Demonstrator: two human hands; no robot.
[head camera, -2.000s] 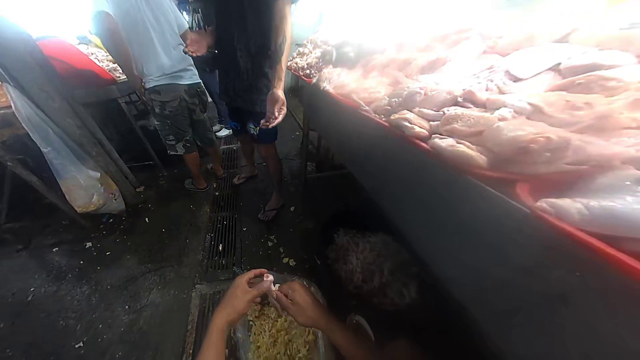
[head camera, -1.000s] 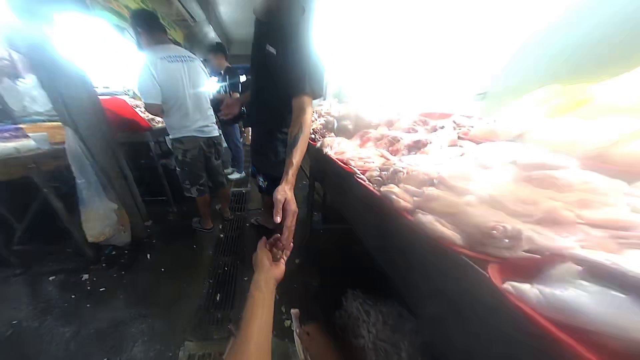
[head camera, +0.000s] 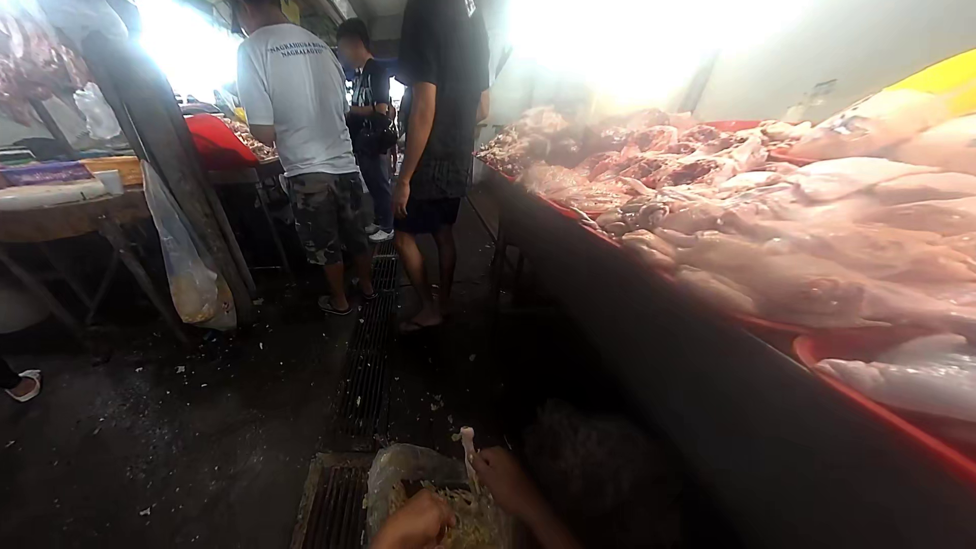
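At the bottom of the head view, my right hand (head camera: 499, 476) grips a pale, slender piece (head camera: 468, 450) that looks like raw poultry, its knobbed end pointing up. My left hand (head camera: 419, 518) is low over a clear plastic bag (head camera: 393, 467) holding yellowish scraps (head camera: 476, 526). Its fingers are partly hidden, so what it holds cannot be told. The bag lies between and beneath both hands, beside a floor grate.
Raw chicken (head camera: 823, 259) fills red trays (head camera: 808, 358) on the counter at right. A dark heap (head camera: 595, 457) lies below it. Several people stand ahead along a drain grate (head camera: 370, 374). A plastic bag (head camera: 187, 282) hangs by a post at left.
A second ago my left hand reached forward and touched the hand of the person in black. Now it is back at the bag, and that person stands farther off with the arm hanging down.
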